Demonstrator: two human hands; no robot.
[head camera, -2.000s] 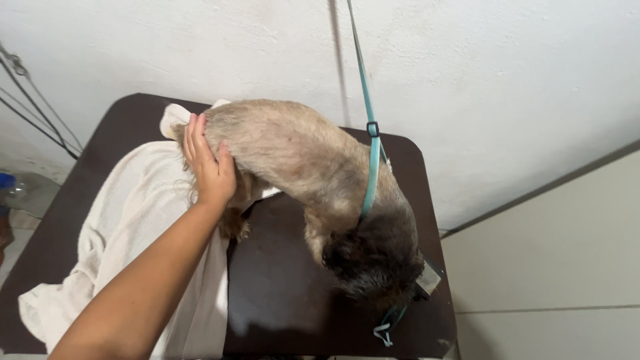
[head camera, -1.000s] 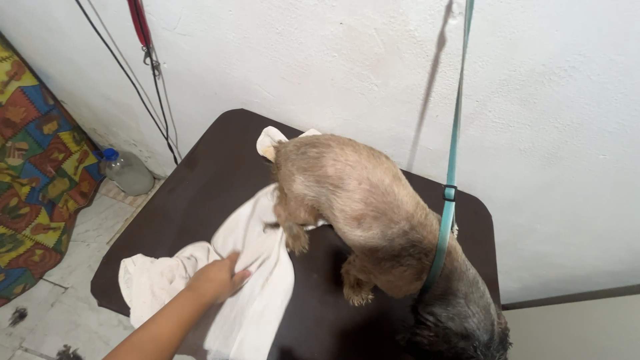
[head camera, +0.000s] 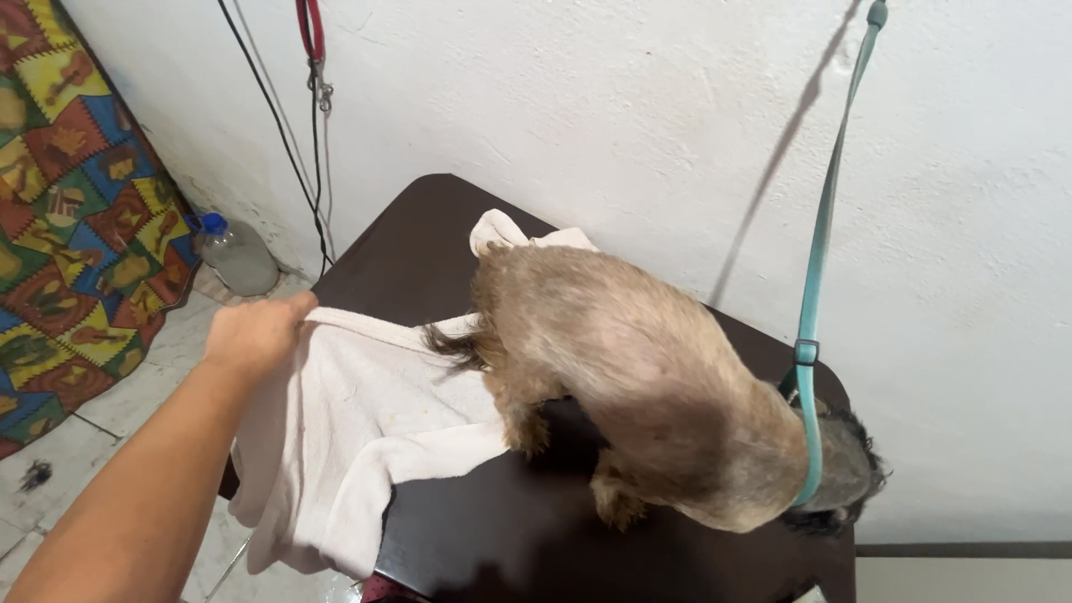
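My left hand (head camera: 260, 335) grips the edge of a white towel (head camera: 368, 402) at the left of a dark brown grooming table (head camera: 469, 528). The towel is stretched from my fingers to the hind end of a short-clipped tan dog (head camera: 636, 360), and part of it shows behind the rump. Standing on the table, the dog has its dark head lowered at the right. A teal grooming loop (head camera: 811, 419) with a black slider goes around its neck and rises toward the upper right. My right hand is out of view.
Behind the table is a white wall (head camera: 544, 100). A red leash (head camera: 311, 29) and black cords (head camera: 285, 142) hang at the upper left. A plastic bottle with a blue cap (head camera: 239, 255) stands on the tiled floor beside a colourful patterned cloth (head camera: 75, 209). Dark hair tufts lie on the tiles.
My left hand has left the dog's rump, taken hold of the towel and pulled its edge out to the left. The dog's head has moved away from the table's near edge. The view has shifted left.
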